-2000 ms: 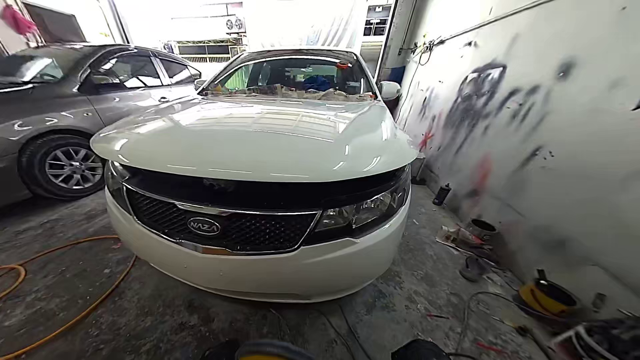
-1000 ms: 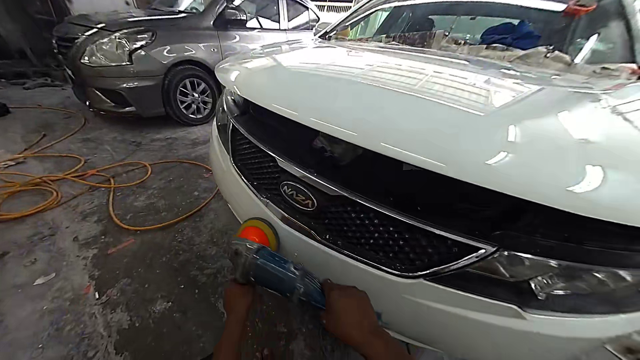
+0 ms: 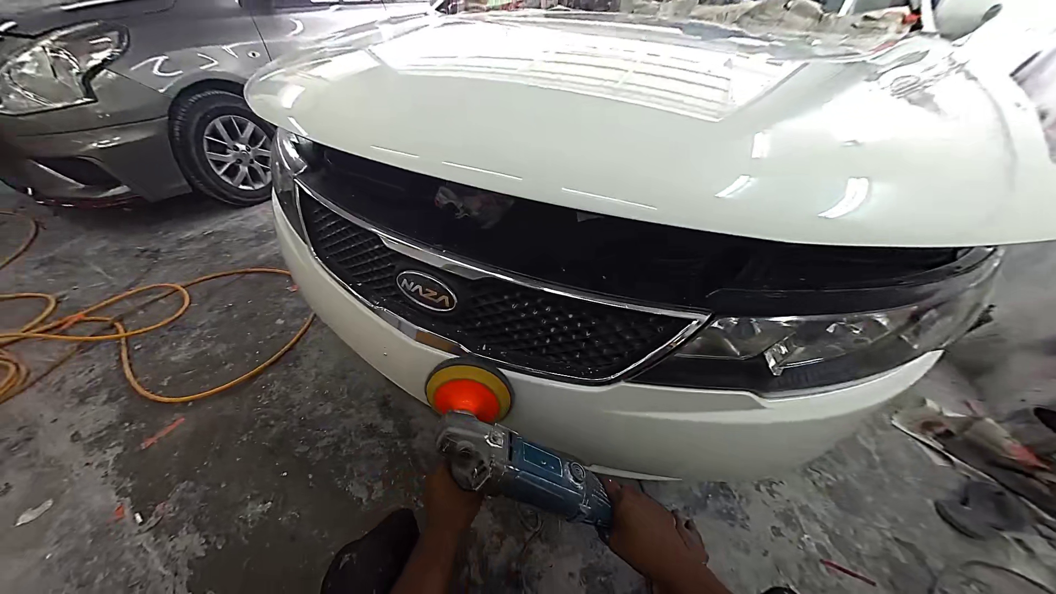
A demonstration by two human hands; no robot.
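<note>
My left hand (image 3: 451, 500) grips the head end of a blue electric polisher (image 3: 540, 478), partly hidden behind the tool. My right hand (image 3: 652, 532) is closed around the polisher's rear body. The orange and yellow round polishing pad (image 3: 469, 393) is up against the white front bumper (image 3: 660, 425), just below the black mesh grille (image 3: 544, 326) with its chrome trim and oval badge. Above the grille, the white hood (image 3: 594, 157) stands a little raised over a dark gap. A headlight (image 3: 792, 342) sits to the right of the grille.
A grey car (image 3: 132, 91) stands at the upper left. An orange hose (image 3: 177, 396) lies in loops on the stained concrete floor (image 3: 272, 478). Crumpled material (image 3: 973, 437) and other clutter lie on the floor at the right. Masking paper (image 3: 775, 15) runs along the windshield base.
Both hands and the polisher, out of view two seconds ago, came into view at the bumper one second ago. The view has moved closer to the car's front.
</note>
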